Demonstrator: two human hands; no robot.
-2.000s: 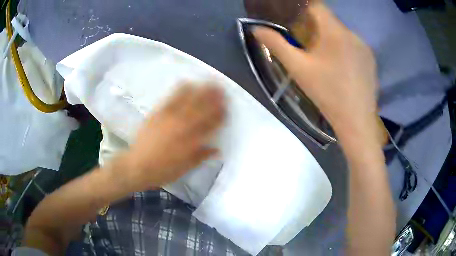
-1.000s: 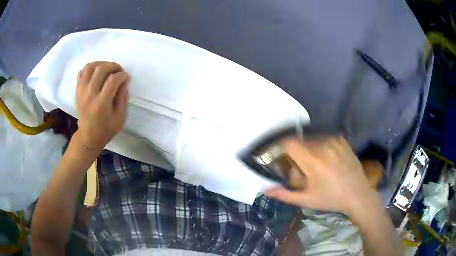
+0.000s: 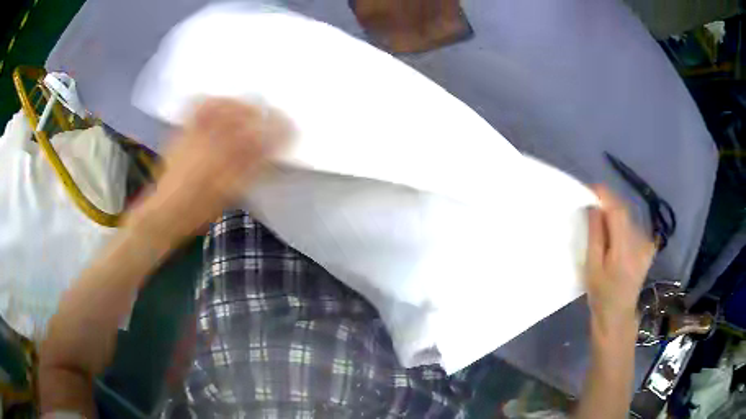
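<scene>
A large white front panel [image 3: 360,114] is stretched between my hands over the table and the checked lap cloth. Its left part is blurred. My left hand [image 3: 241,139], blurred, is closed on its lower left edge. My right hand [image 3: 617,237] grips its right end, with the fingers partly behind the cloth. The lower part of the cloth hangs down to a corner over the lap. The steam iron [image 3: 667,315] seems to be at the table's right edge, only partly clear, with no hand on it.
A reddish-brown pressing block [image 3: 413,20] lies at the top of the padded table [image 3: 564,65]. Black shears [image 3: 642,196] lie beyond my right hand. White pieces [image 3: 49,213] hang on a yellow rail [image 3: 69,184] at left. The checked lap cloth [image 3: 286,327] is below.
My right hand has let go of the iron and now grips the panel's right end. My left hand has moved right and holds the cloth. The panel is lifted and shifted right.
</scene>
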